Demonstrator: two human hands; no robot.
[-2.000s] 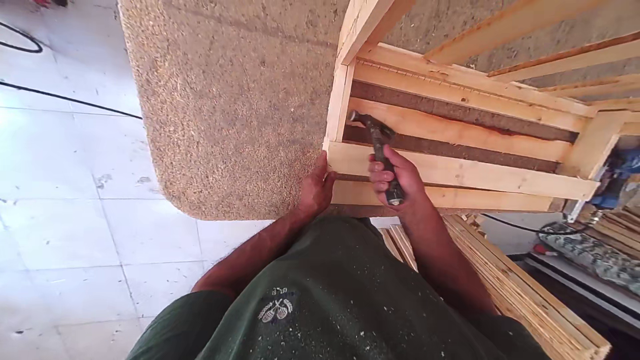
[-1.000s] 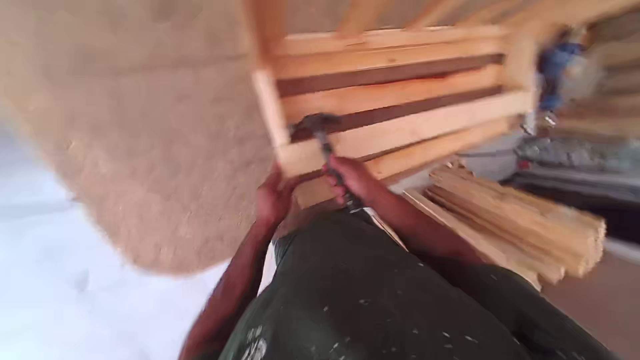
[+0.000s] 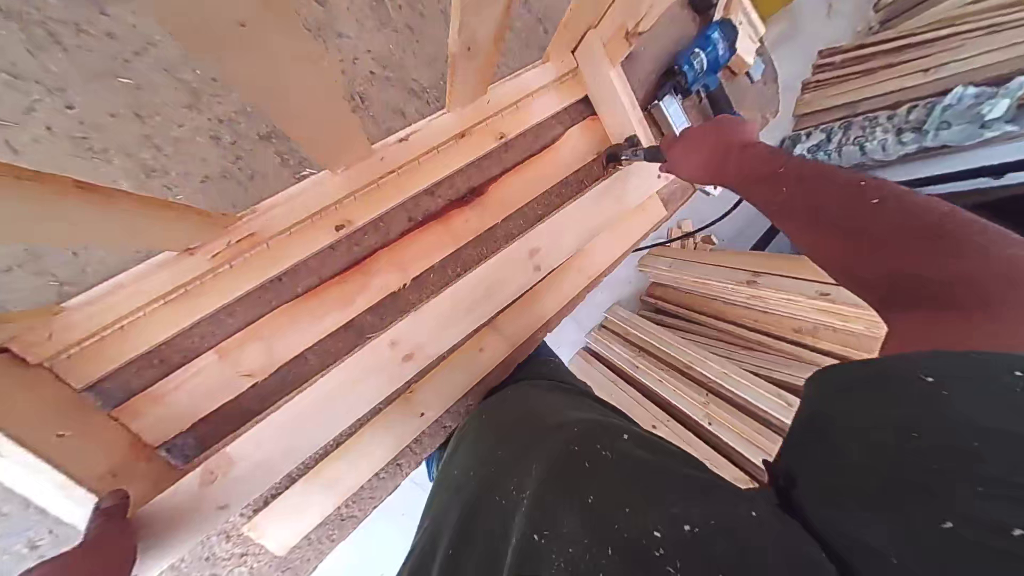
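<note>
A wooden slatted frame (image 3: pixel 472 216) lies diagonally across a particle-board surface (image 3: pixel 104 96). At its near left corner, my left hand (image 3: pixel 104 536) touches the end of a pale slat (image 3: pixel 400 352) beside the corner block; the hand is partly cut off by the picture's edge. My right hand (image 3: pixel 708 152) is closed on the handle of a hammer (image 3: pixel 628 154), whose head is at the frame's far right corner, by the other end of that slat. A lower slat (image 3: pixel 464 372) runs alongside the pale one, towards my body.
A blue nail gun (image 3: pixel 704 60) lies just beyond my right hand. A black hose (image 3: pixel 696 232) runs below that hand. Stacked wooden boards (image 3: pixel 688 392) lie on the floor at the right, and more boards (image 3: pixel 912 64) lie at the upper right. Upright frame pieces (image 3: pixel 476 48) rise along the far side.
My right hand has moved with the hammer from the frame's left end to its right end. My left hand stays at the left corner. The view has shifted strongly towards the frame.
</note>
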